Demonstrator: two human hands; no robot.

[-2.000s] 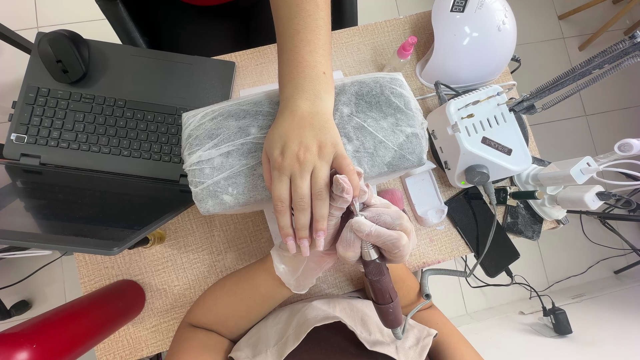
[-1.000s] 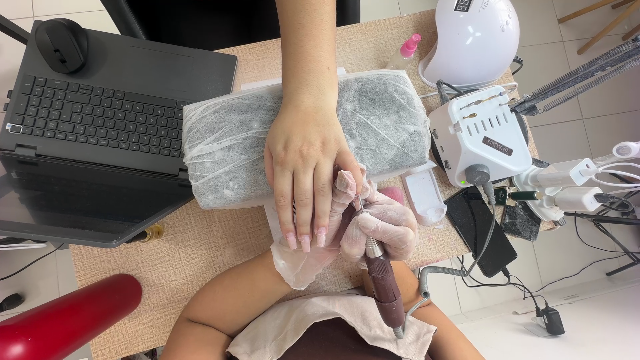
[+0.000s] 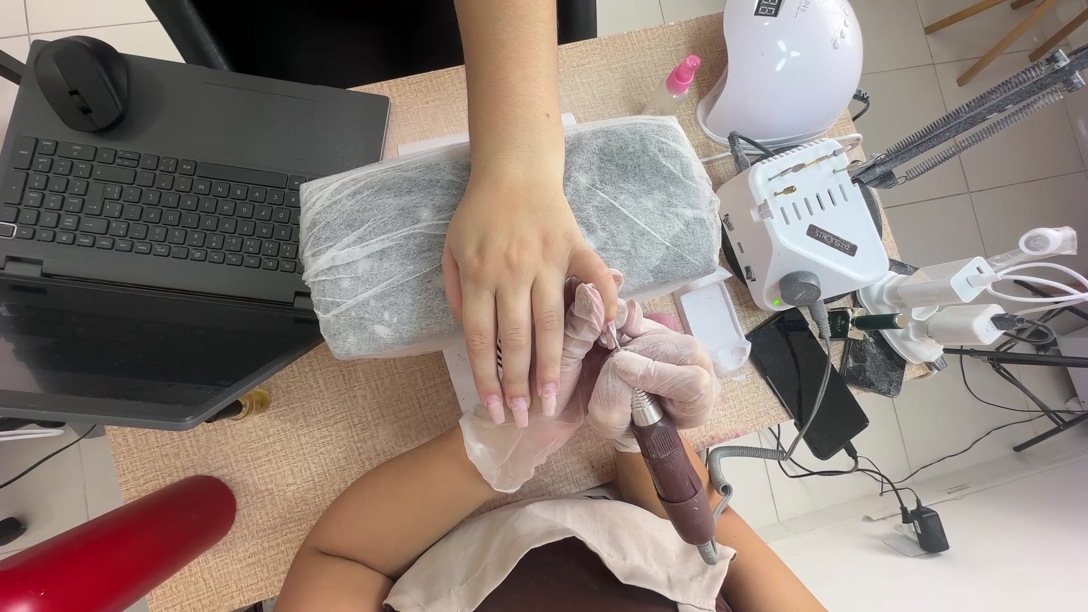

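Observation:
Another person's hand lies palm down over a hand rest wrapped in a thin white cover, its long pinkish nails pointing toward me. In a translucent glove, my left hand is partly hidden beneath that hand, and its fingertips pinch the person's thumb. My right hand, also gloved, grips a brown electric nail drill handpiece like a pen. The metal bit is at the tip of the thumb; exact contact cannot be told.
An open laptop with a mouse is at left, above a red cylindrical object. On the right are a white nail lamp, the drill's control box, a pink-capped bottle, a small white tray and a phone. The drill cord curves beside my right arm.

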